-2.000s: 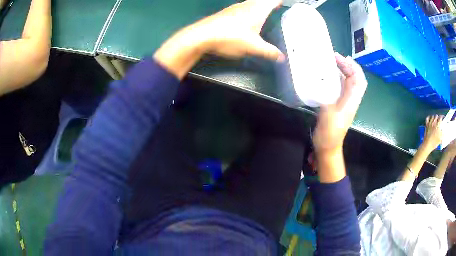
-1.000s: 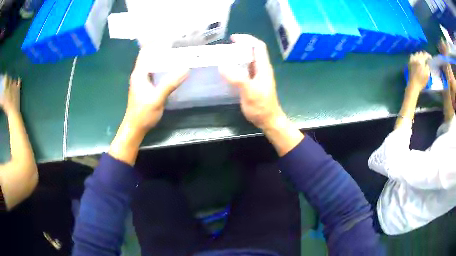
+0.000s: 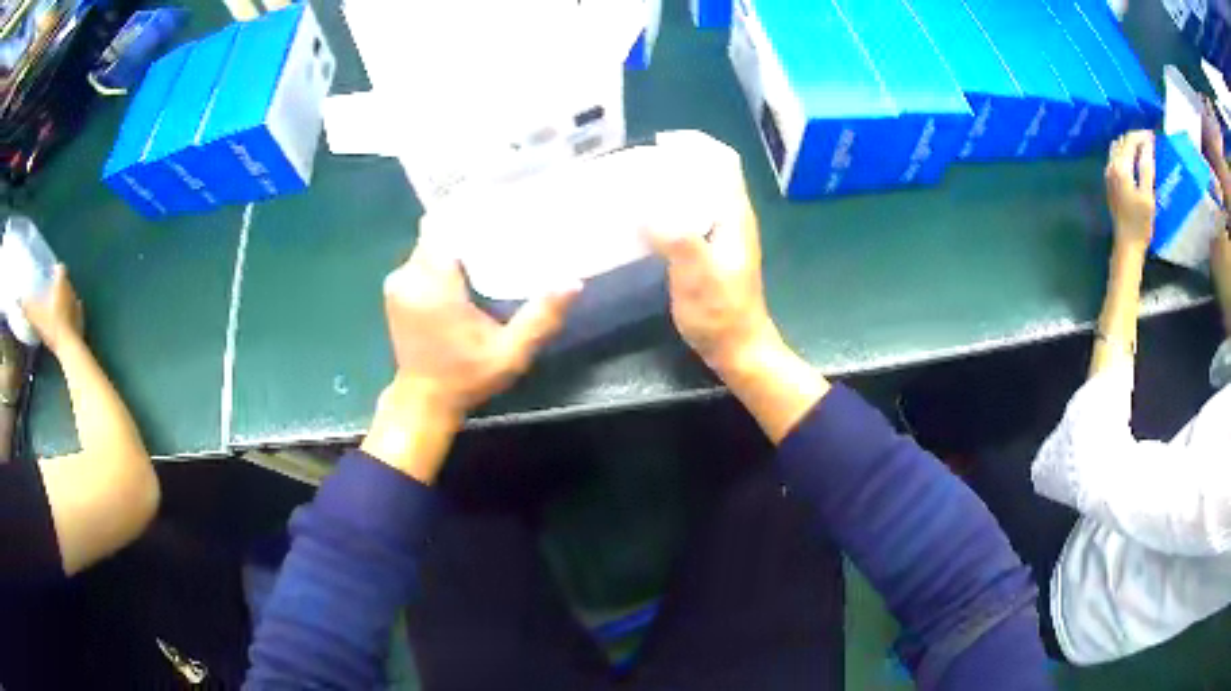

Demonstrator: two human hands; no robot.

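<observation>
A white case with rounded ends (image 3: 574, 223) is held level between both hands above the front part of the bench. My left hand (image 3: 466, 324) grips its left end, with the thumb at the near edge. My right hand (image 3: 712, 270) grips its right end, with the thumb on or by the near edge. The fingers behind the case are mostly hidden. A mostly white open box (image 3: 493, 81) with small dark pictures lies on the bench just behind the case, its flap sticking out to the left.
A small group of blue cartons (image 3: 223, 115) stands at the back left. A long row of blue cartons (image 3: 864, 101) stands at the back right. At far left, a neighbour's hand holds a clear case (image 3: 27, 270). At far right, a person in white handles a blue box (image 3: 1185, 203).
The case has gone from upright at the right, to edge-on between both hands, to its broad white face showing now. The view has swung, and the open box and left cartons came into view.
</observation>
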